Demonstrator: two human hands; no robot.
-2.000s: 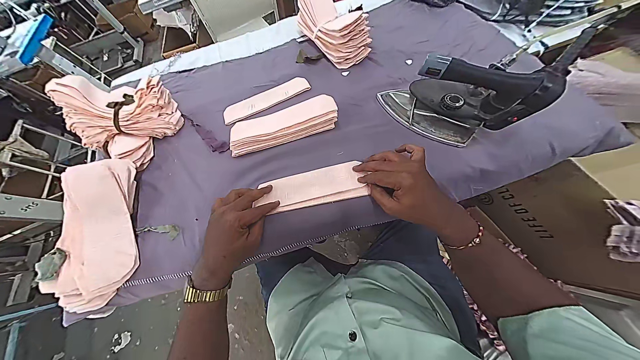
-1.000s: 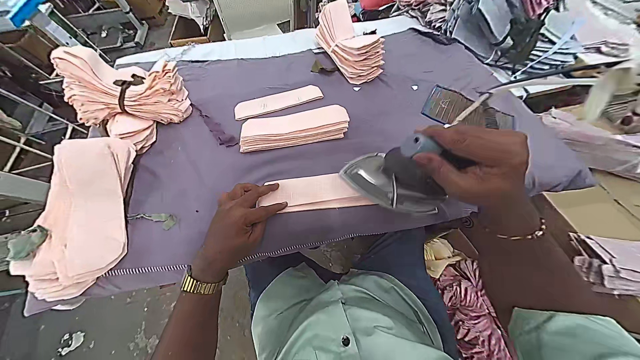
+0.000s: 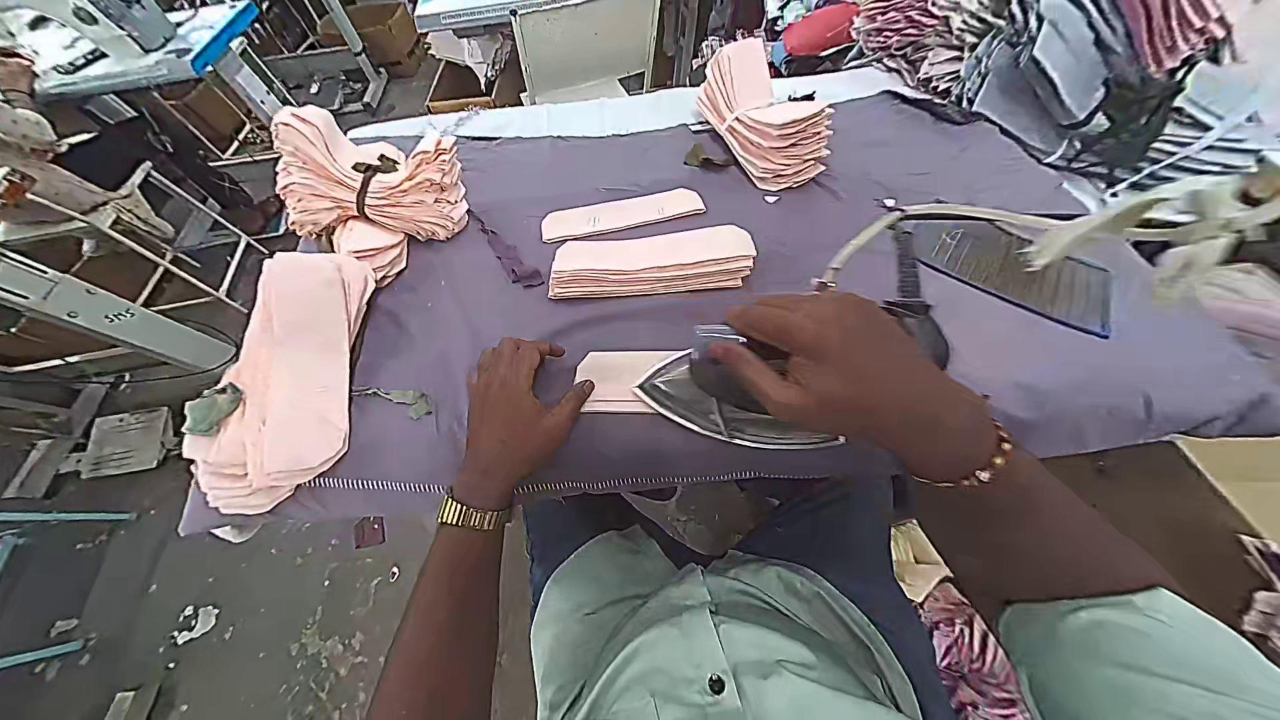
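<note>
My right hand grips the handle of an electric iron, whose soleplate lies on a folded peach fabric strip and hides its right part. At the strip's left end is my left hand, thumb against the fabric edge and fingers apart, gripping nothing. Beyond the strip lie a neat stack of folded peach pieces and a single flat piece. Loose peach panels are piled at the left, below a tied peach bundle. Another tied stack stands at the back.
A purple cloth covers the table. An iron rest plate lies at the right, with the iron's cord running over it. Green scraps lie beside the panels. Fabric piles stand behind at the right.
The iron stood on its rest plate two seconds ago, with both hands on the strip. My right hand took hold of it and brought it onto the strip, then farther left along it.
</note>
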